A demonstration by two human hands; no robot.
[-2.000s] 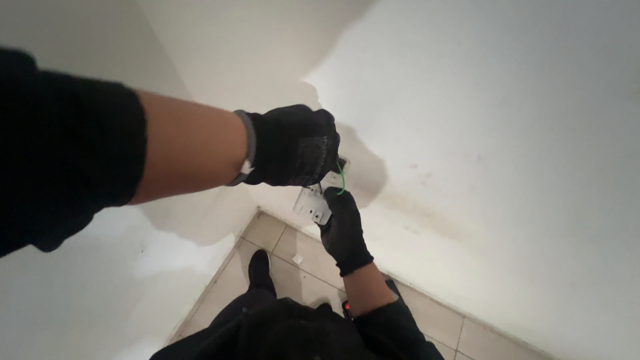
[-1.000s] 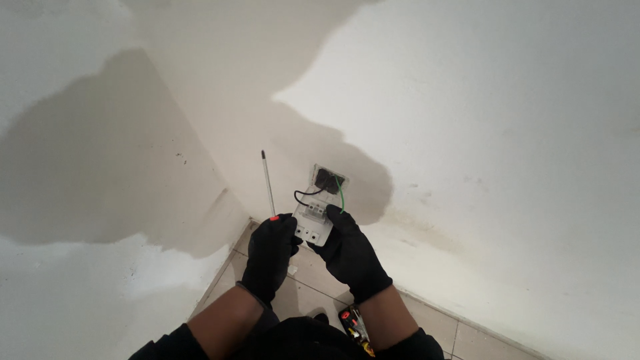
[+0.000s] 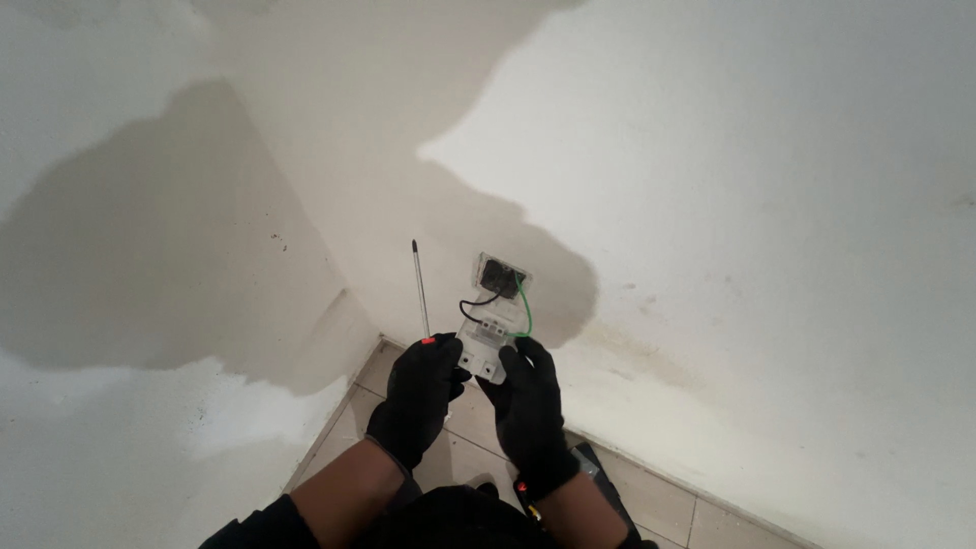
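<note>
My left hand (image 3: 423, 396), in a black glove, grips a screwdriver (image 3: 420, 293) whose shaft points up, and its thumb and fingers also touch the left edge of a white electrical outlet plate (image 3: 482, 364). On the plate's right edge, my right hand (image 3: 528, 404), gloved too, pinches it. A black wire (image 3: 467, 311) and a green wire (image 3: 528, 306) run from the plate's connector block to an open wall box (image 3: 502, 277) just above. The screwdriver's handle is mostly hidden in my left hand.
Two white walls (image 3: 724, 191) meet in a corner left of the box, with shadows across them. Below is a tiled floor (image 3: 656, 496). A dark case or tray (image 3: 606, 480) and a tool with red and yellow parts (image 3: 526, 496) lie beside my right forearm.
Two seconds ago my left arm reached across to the plate and box; it has since drawn back to the plate's left side. Between one second ago and now, both hands stay on the plate.
</note>
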